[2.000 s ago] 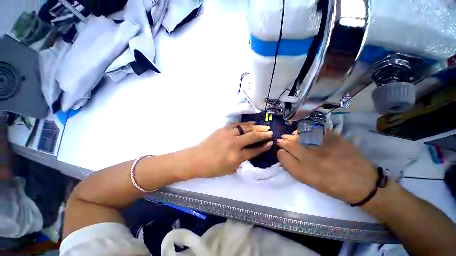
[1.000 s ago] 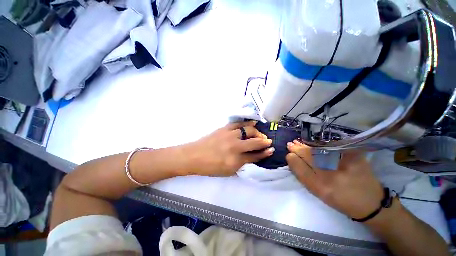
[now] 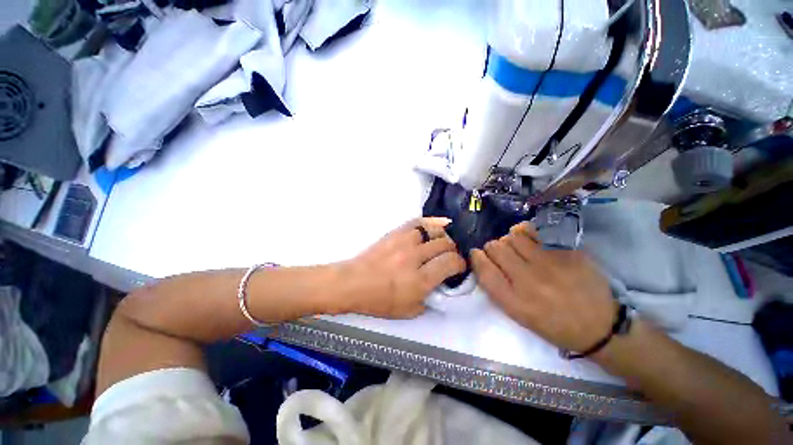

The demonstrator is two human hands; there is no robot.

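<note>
A dark fabric panel [image 3: 461, 209] lies under the presser foot [image 3: 500, 181] of the white sewing machine [image 3: 522, 113]. Pale fabric [image 3: 454, 294] shows at its near edge, and more pale cloth [image 3: 639, 248] lies to the right. My left hand [image 3: 396, 269] rests on the dark panel's left side, fingertips pressing it. My right hand [image 3: 543, 282] lies on its near right side, fingers bent on the cloth beside the grey attachment [image 3: 559, 224]. The fingers press the cloth flat; no pinch shows.
A heap of pale and dark pieces [image 3: 165, 83] lies upper left. A grey vented box [image 3: 35, 109] stands far left. A ruled tape [image 3: 409, 363] runs along the front edge. A grey dial [image 3: 703, 165] and a dark gold-edged device [image 3: 735, 209] are at right.
The view has shifted, so the machine head looks turned and the dial shows again. My right hand has moved in closer to my left. More dark cloth shows before the foot.
</note>
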